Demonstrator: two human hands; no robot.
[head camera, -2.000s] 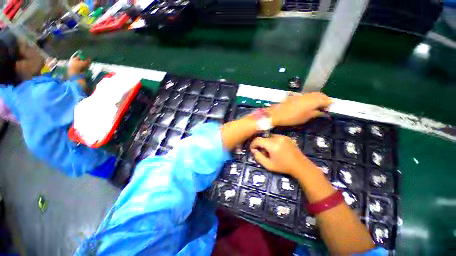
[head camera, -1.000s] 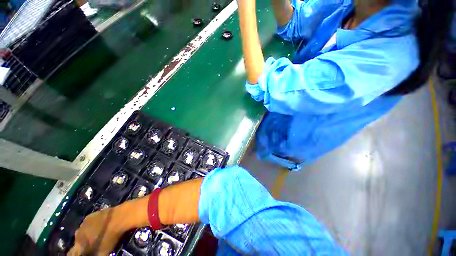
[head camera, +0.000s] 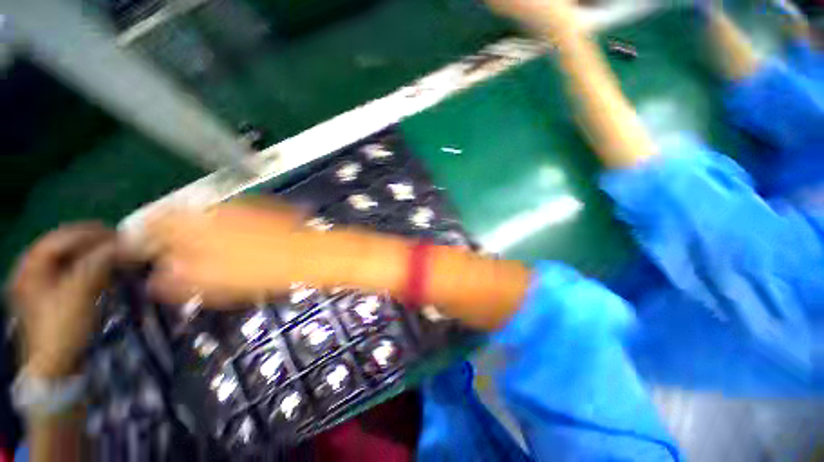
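The image is blurred by motion. A black compartment tray (head camera: 316, 388) lies tilted in view on the green bench, its pockets holding round dark units with silvery-white centres. My right hand (head camera: 226, 253), with a red wristband, reaches over the tray's left part. My left hand (head camera: 63, 280), with a pale band at the wrist, is at the far left. The fingertips of both hands meet near the white rail. Whether anything is between them is too blurred to tell. My forearm covers the middle of the tray.
A worn white rail (head camera: 361, 120) runs behind the tray, with a pale metal post (head camera: 135, 86) rising at upper left. A neighbouring worker in a blue smock (head camera: 714, 244) sits at right, an arm (head camera: 601, 108) reaching over the bench. A small dark piece (head camera: 623, 48) lies at upper right.
The view has swung back left from the neighbour, so the tray sits more central. My left hand, out of the picture one second ago, now shows beside my right hand.
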